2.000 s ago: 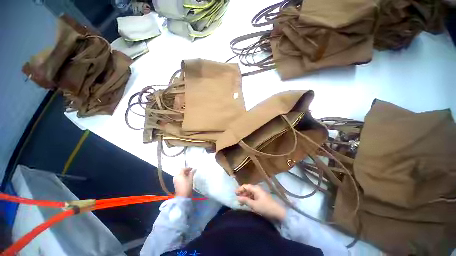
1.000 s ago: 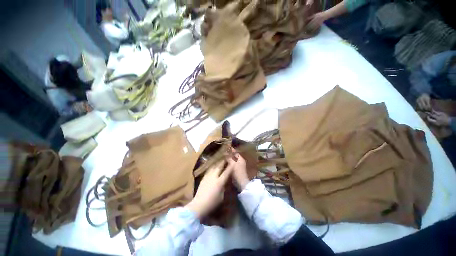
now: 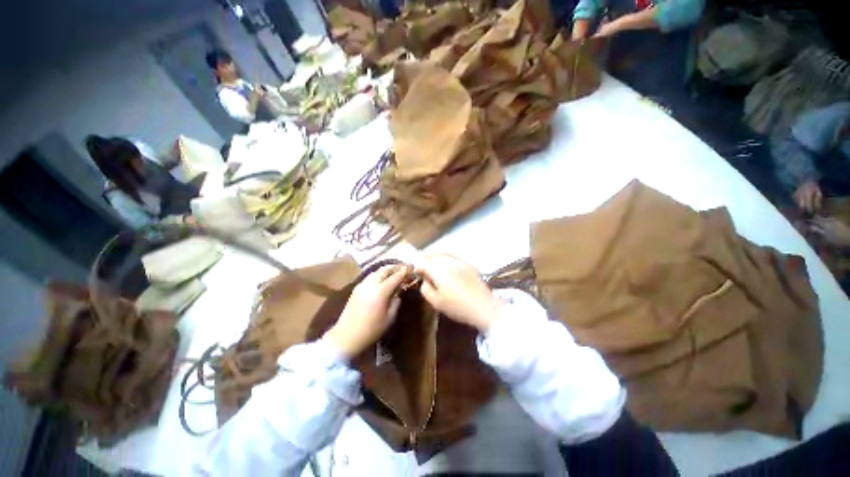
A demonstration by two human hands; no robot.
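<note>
A brown handbag (image 3: 447,377) stands open in front of me, with a thin gold zipper line (image 3: 432,373) along its opening and darker lining inside. A small pale label (image 3: 383,353) shows inside. My left hand (image 3: 371,306) and my right hand (image 3: 457,287) meet at the far end of the opening, fingers closed on the bag's top edge. The exact part between the fingertips is too small to tell. A blurred brown strap (image 3: 200,230) arcs up at the left.
Brown bags lie at right (image 3: 680,317), left (image 3: 102,363) and behind the left hand (image 3: 303,298). A brown pile (image 3: 447,158) and pale pieces (image 3: 270,177) lie farther back on the white table (image 3: 620,140). Several people are around it.
The view has lifted and shifted. My hands, apart at first, came together at the bag and now grip its far top edge. The bag is turned, and its zipper opening now faces me.
</note>
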